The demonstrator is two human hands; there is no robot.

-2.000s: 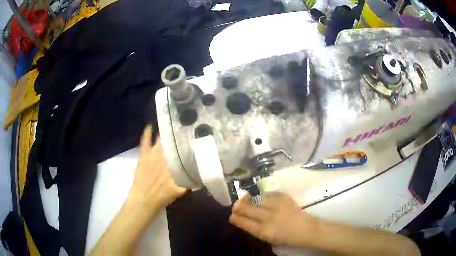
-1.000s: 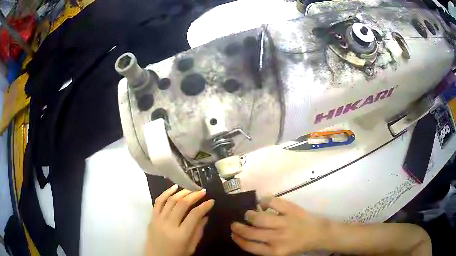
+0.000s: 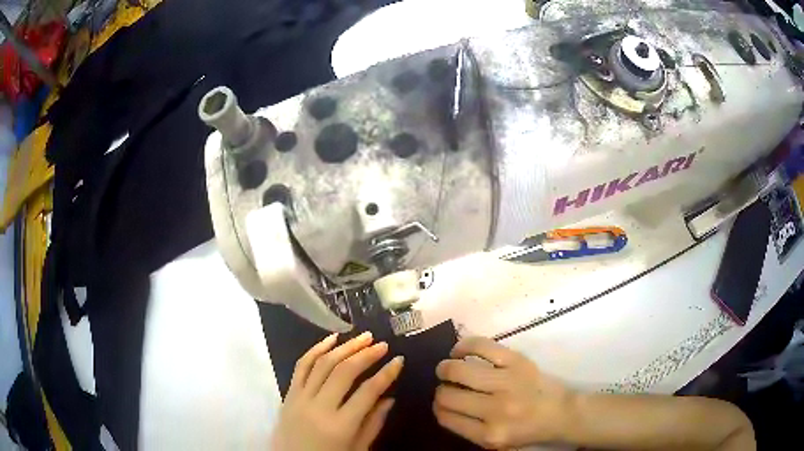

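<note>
A black fabric piece (image 3: 413, 379) lies under the needle area of the white sewing machine (image 3: 388, 150), toward its front. My left hand (image 3: 339, 396) lies on the fabric just in front of the presser foot area, fingers slightly spread, palm down. My right hand (image 3: 498, 396) is at the fabric's right edge, fingers curled, with the fingertips on the cloth's edge. The presser foot (image 3: 360, 308) is partly hidden by the machine head and its white lever.
Orange and blue thread snips (image 3: 573, 244) lie on the machine bed. A dark phone (image 3: 740, 264) and a printed card (image 3: 785, 220) are at the right. Large black fabric (image 3: 132, 176) covers the table behind and left of the machine. Yellow tape (image 3: 31, 181) marks the left edge.
My left hand has come from beside the machine head to the cloth in front of the needle. My right hand has moved from the needle area to the cloth's right edge. The view has shifted.
</note>
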